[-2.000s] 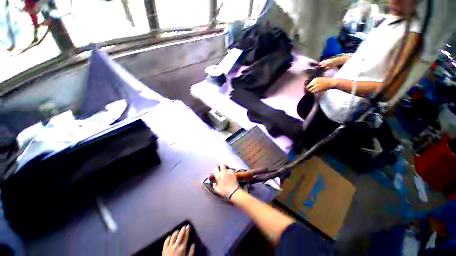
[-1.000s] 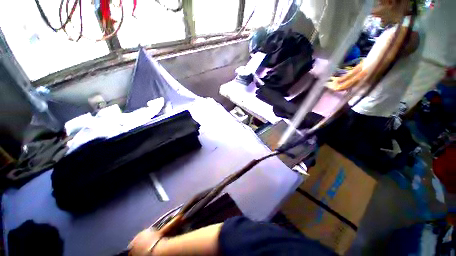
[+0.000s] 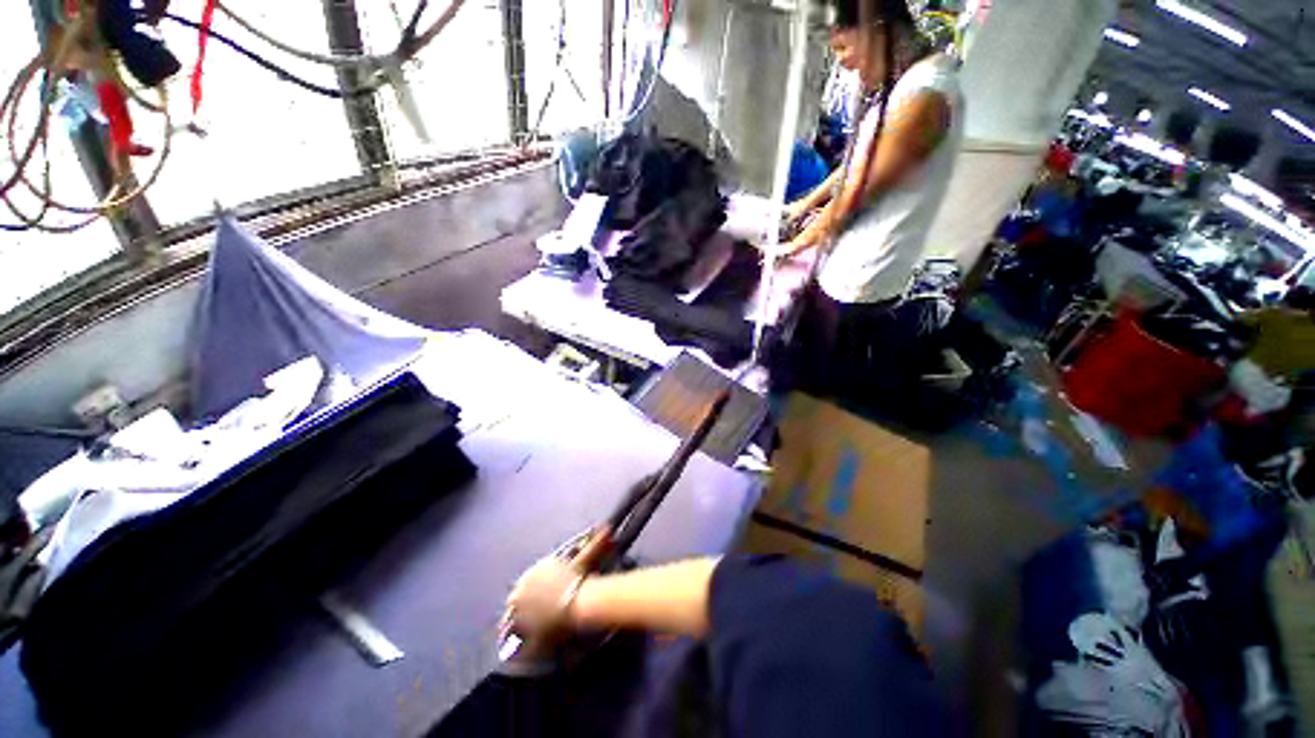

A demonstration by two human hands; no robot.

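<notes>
My right hand [image 3: 545, 603] is closed on the handle of the steam iron [image 3: 509, 637], near the front edge of the lilac table [image 3: 577, 447]. Only a bit of the iron's silver metal shows; the hand hides most of it. The dark steam hose [image 3: 666, 483] runs from the hand up and right. Dark cloth lies below the hand, blurred and hard to tell from my clothing. A thick stack of black pieces [image 3: 260, 534] lies on the left of the table. My left hand is not in view.
A pale strip [image 3: 361, 630] lies by the stack, white pieces [image 3: 173, 454] behind it. The ribbed iron rest [image 3: 707, 404] is at the right table edge, a cardboard box [image 3: 844, 483] beyond. A person [image 3: 894, 188] stands at another table [image 3: 577, 310] with black cloth [image 3: 656, 209].
The view has swung right. My right hand with the iron went from the table's right side to its near edge. My left hand, seen on a black piece two seconds ago, has left the view.
</notes>
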